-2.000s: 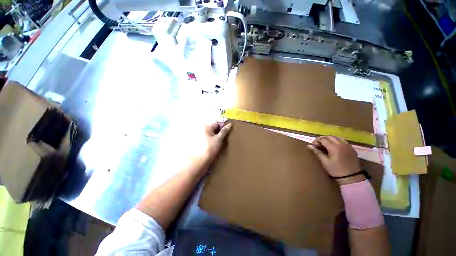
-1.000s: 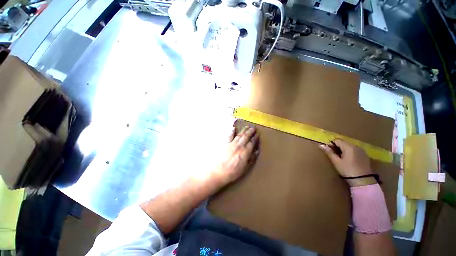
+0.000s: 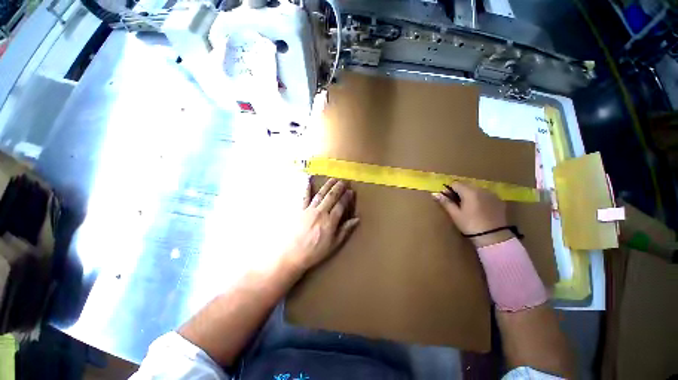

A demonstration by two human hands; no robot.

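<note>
Two brown panels lie on the white template [image 3: 587, 297]. The far panel [image 3: 416, 111] has a stepped corner cut-out. The near panel [image 3: 401, 274] meets the yellow hinged strip [image 3: 401, 178], which lies across the seam between them. My left hand [image 3: 323, 226] lies flat on the near panel's left part, fingers spread just below the strip. My right hand [image 3: 476, 209] rests on the near panel at the strip's lower edge, fingers curled. A small dark thing shows at its fingertips; I cannot tell what it is. The square yellow hinge flap [image 3: 587, 202] sits at the strip's right end.
The white sewing machine head [image 3: 260, 67] stands behind the strip's left end. A metal clamp carriage [image 3: 438, 56] runs behind the template. A brown panel stack [image 3: 26, 245] is at the far left, cut off by the edge. More brown pieces [image 3: 647, 312] lie at right.
The near panel has moved up to the strip, covering the pink-marked gap. My left hand has changed from pinching the panel's corner to lying flat. My right hand has moved up to the strip's edge.
</note>
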